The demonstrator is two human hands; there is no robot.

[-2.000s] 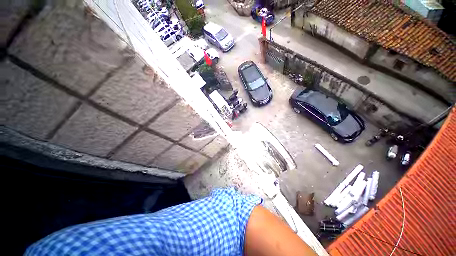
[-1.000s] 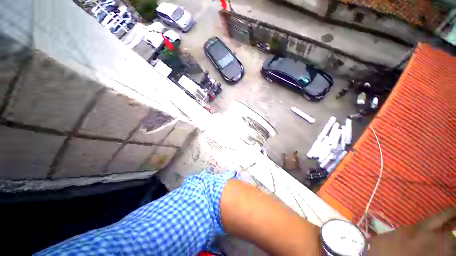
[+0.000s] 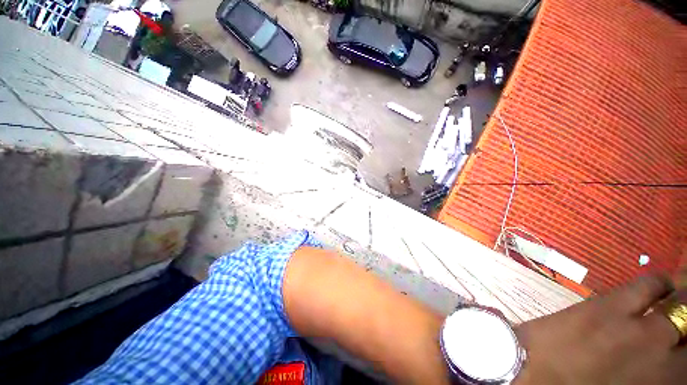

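My left hand (image 3: 603,331) is at the lower right, dark and partly cut off by the picture's right edge, with a gold ring on a finger. Its fingertips are hidden, so I cannot tell if it holds anything. The forearm, with a round white-faced watch (image 3: 482,345) and a blue-white checked sleeve (image 3: 192,316), lies across the rough concrete ledge (image 3: 399,280). My right hand is out of the picture. A white strip (image 3: 552,259) with loose pale cable (image 3: 515,162) is just beyond my left hand, with no contact visible.
Grey tiles (image 3: 109,195) line the opening at left; a pale outer wall drops away beyond the ledge. Far below are dark cars (image 3: 384,49) and white rolls (image 3: 450,143). An orange corrugated roof (image 3: 595,128) fills the right. A red label (image 3: 282,374) shows near my waist.
The arm reaches further out; the watch, then the ringed hand, have come into view. The view has shifted so the yard sits higher and more orange roof and the white strip show.
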